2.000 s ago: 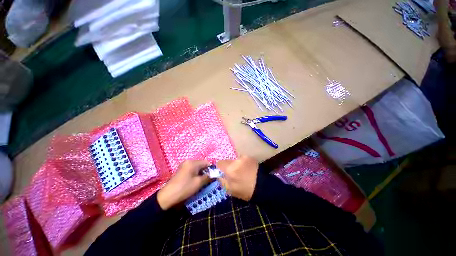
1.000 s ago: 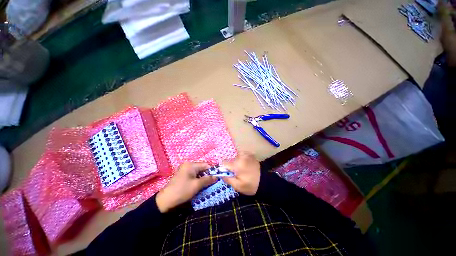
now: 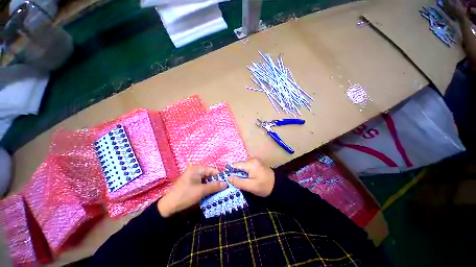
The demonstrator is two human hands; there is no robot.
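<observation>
My left hand (image 3: pixel 187 191) grips the left upper part of a white PCB panel (image 3: pixel 224 203) with rows of dark dots, held over my lap. My right hand (image 3: pixel 254 178) is at the panel's upper right, its fingers closed on a narrow dark-dotted board strip (image 3: pixel 235 170) at the top edge. I cannot tell whether the strip is fully apart from the panel. Another PCB panel (image 3: pixel 118 158) lies on a pink wrapped pack (image 3: pixel 149 151) to the left. Diagonal cutters (image 3: pixel 282 134) with blue handles lie open on the bench.
Pink bubble wrap (image 3: pixel 211 133) lies on the cardboard-covered bench (image 3: pixel 323 57). Behind are a pile of waste strips (image 3: pixel 280 85) and pale scatter (image 3: pixel 358 94). A pink-lined carton (image 3: pixel 339 185) and white sack (image 3: pixel 412 133) are at right. Another person's hand (image 3: pixel 462 15) is far right.
The camera view has shifted slightly. My hands have turned the held piece; a dark-dotted strip now shows angled up between my right fingers, and more of the panel is visible below.
</observation>
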